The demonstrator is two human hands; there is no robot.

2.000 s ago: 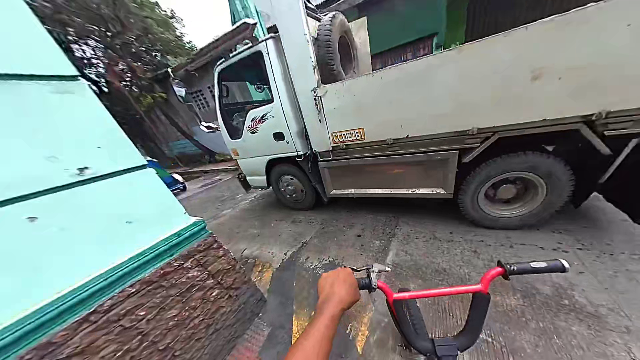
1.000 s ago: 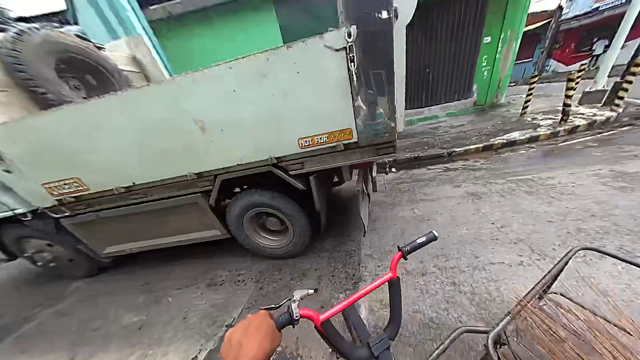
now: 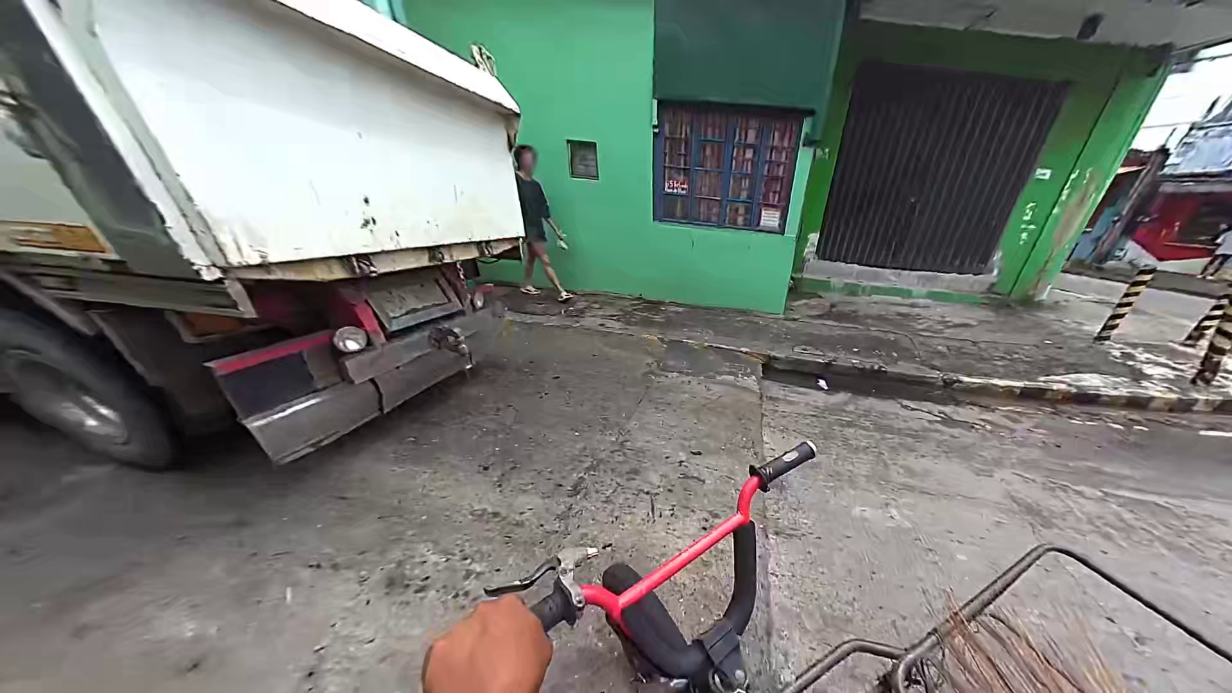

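Note:
My left hand (image 3: pixel 489 647) is closed around the black left grip of a red bicycle handlebar (image 3: pixel 679 558), at the bottom centre. Just ahead of the fingers is a brake lever (image 3: pixel 525 580). The right grip (image 3: pixel 784 466) is bare, with no hand on it. Black padding (image 3: pixel 741 577) covers part of the bar's lower tubes. My right hand is out of view. At the lower right, a metal tube frame (image 3: pixel 962 616) holds a bundle of thin brown sticks (image 3: pixel 1025 654).
A truck's white cargo bed (image 3: pixel 327 144) and rear wheel (image 3: pixel 77 395) fill the left. A person (image 3: pixel 535 217) walks beside the green wall (image 3: pixel 712 269). A curb (image 3: pixel 1011 387) and striped posts (image 3: pixel 1124 304) stand right, along the wet road (image 3: pixel 577 462).
The view has swung right, from the truck's cab and side to its rear. A walking person and a barred window have come into view. My left hand stays on the grip.

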